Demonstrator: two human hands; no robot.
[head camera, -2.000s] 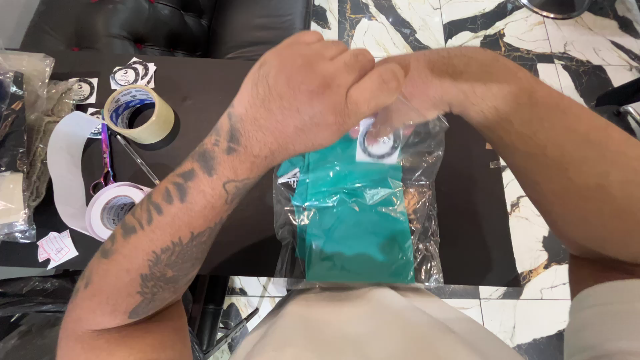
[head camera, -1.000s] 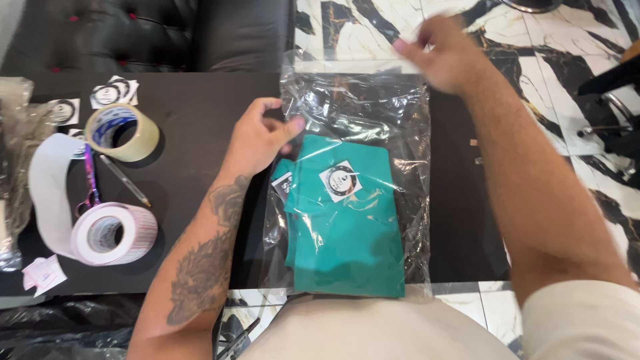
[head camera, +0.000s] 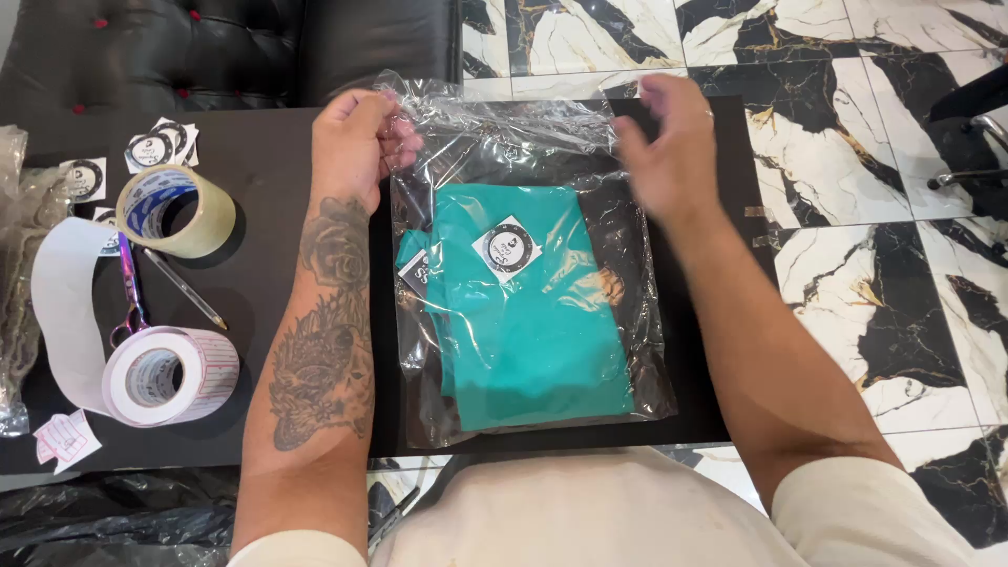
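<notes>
A clear plastic bag lies flat on the black table, its top end away from me. Inside it is a folded teal garment with a size tag at its left side. A square card or sticker with a round black-and-white print rests over the garment. My left hand is at the bag's upper left corner, fingers curled, with film at the fingertips; whether it grips is unclear. My right hand is beside the upper right corner, slightly blurred, thumb and fingers apart, holding nothing visible.
On the table's left are a packing tape roll, a label roll, scissors, a pen, round-print stickers, a torn label piece and more plastic bags. A black tufted seat adjoins the far edge.
My hands were together over the upper part of the bag, then parted. My right hand has since come back from beyond the table to the bag's upper right corner; the left has moved farther up.
</notes>
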